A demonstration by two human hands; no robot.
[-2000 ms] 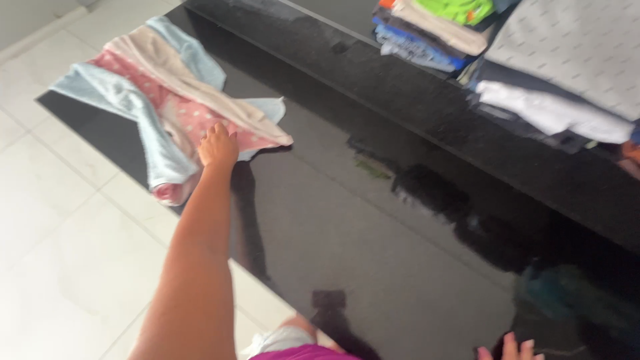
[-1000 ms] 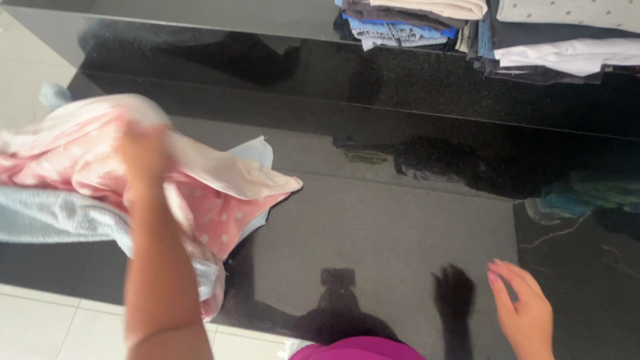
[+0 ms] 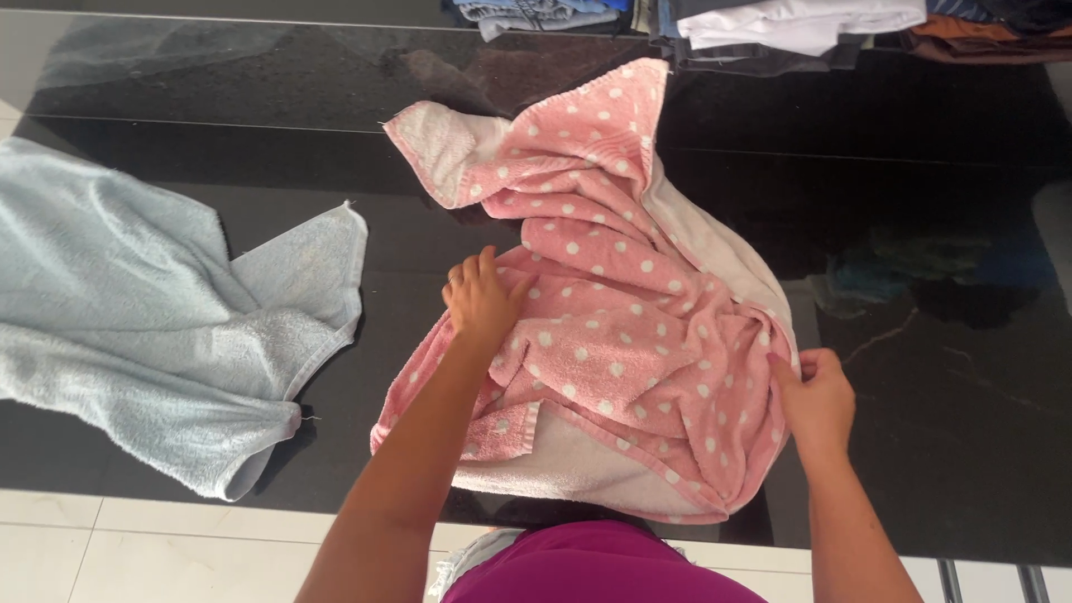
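Note:
A crumpled pink towel with white polka dots (image 3: pixel 620 335) lies on the glossy black countertop (image 3: pixel 938 435) in front of me. My left hand (image 3: pixel 484 297) rests on the towel's left side, fingers somewhat spread, a ring on one finger; whether it grips any cloth I cannot tell. At the towel's right edge, my right hand (image 3: pixel 812 385) pinches the border between thumb and fingers. The towel's pale underside shows along the lower edge and at the upper right. A light blue towel (image 3: pixel 151 310) lies rumpled at the left, apart from the pink one.
Folded jeans (image 3: pixel 536 15) are stacked at the top middle. Right of them are dark folded clothes with a white garment (image 3: pixel 804 25) on top, then orange and brown folded clothes (image 3: pixel 976 38). A raised black ledge (image 3: pixel 276 75) runs along the back. White floor tiles (image 3: pixel 167 544) show below the counter's front edge.
The pink towel, bundled with the blue one at the left before, now lies separately in front of me. My right hand, free one second ago, has taken hold of its right edge. The view has shifted.

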